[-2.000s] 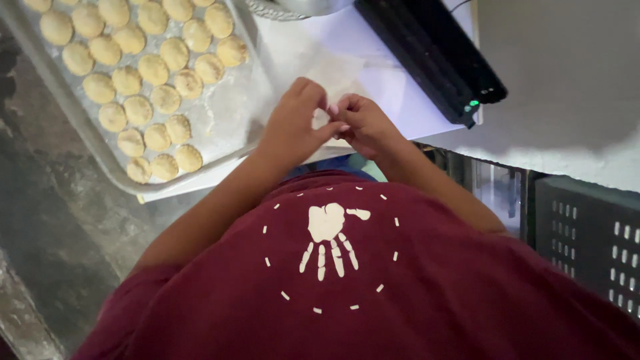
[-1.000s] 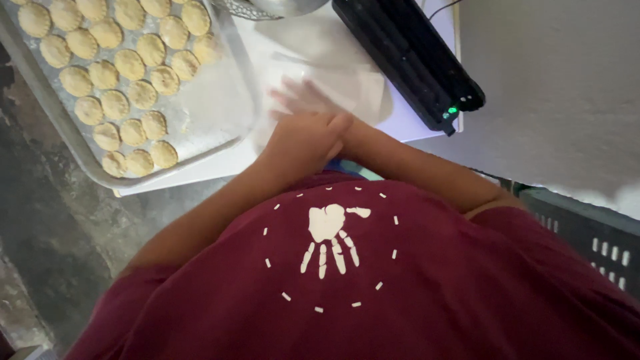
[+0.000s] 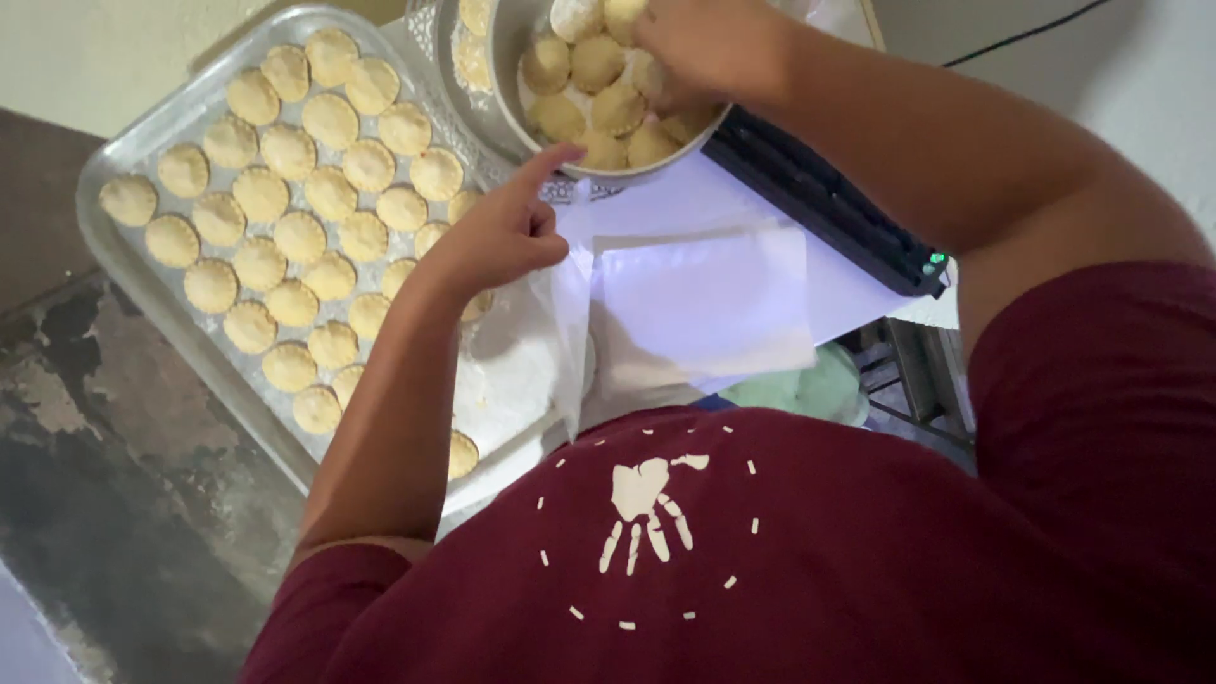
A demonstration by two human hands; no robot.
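Observation:
My right hand (image 3: 698, 47) reaches into a round metal pan (image 3: 613, 174) that holds several round dough pieces (image 3: 597, 64) with crimped edges; its fingertips are hidden among them, so its grip cannot be made out. My left hand (image 3: 503, 231) is at the pan's lower left rim, index finger extended to the rim and other fingers curled. Below that hand, a clear plastic bag (image 3: 573, 313) hangs upright, touching or close to it; whether the fingers pinch it cannot be told. A large metal tray (image 3: 209, 399) with rows of similar dough pieces (image 3: 299, 237) lies at the left.
A black bar-shaped device (image 3: 826, 204) with green lights stands right of the pan, beneath my right arm. Flat clear plastic bags (image 3: 703, 304) lie on the white tabletop (image 3: 655, 204). A lace-patterned metal rim (image 3: 446, 104) shows behind the pan. A green bag (image 3: 807, 385) sits below the table edge.
My hands were together over the table and are now apart, the right one inside the pan and the left one by its rim. The view has shifted, showing more of the tray and pan.

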